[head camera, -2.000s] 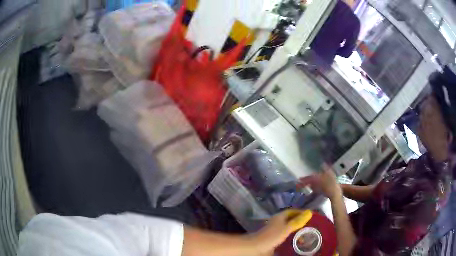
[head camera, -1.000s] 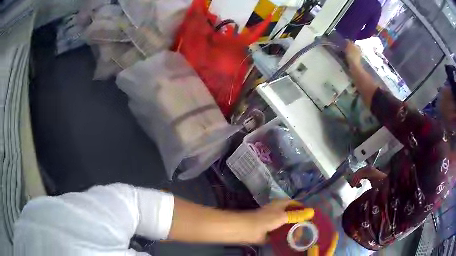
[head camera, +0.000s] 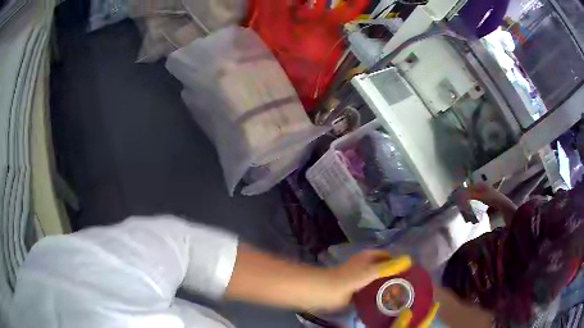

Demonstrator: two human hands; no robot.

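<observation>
A dark red disc-shaped roll [head camera: 366,300] with a pale ring around its central hole is held in the air at the bottom right. My left hand [head camera: 366,272] comes in from the left, from a white sleeve. It grips the upper left rim, with a yellow-covered digit across the disc's face; its other fingers are hidden behind. My right hand [head camera: 419,316] is cut off by the bottom edge. Its yellow-covered fingertips rest on the roll's lower part near the ring. A blurred forearm shows right of the roll.
A white machine [head camera: 410,138] stands upper right, with a white basket [head camera: 333,186] of purple items before it. A person in dark red patterned clothing [head camera: 531,256] is at the right. Clear bags [head camera: 256,96], a red bag [head camera: 301,48] and stacked pale cloth [head camera: 25,128] also show.
The view has shifted, so the surroundings sit higher and the bags further right. The roll stays gripped. The other person's arm, a second ago reaching over the machine, is now lower.
</observation>
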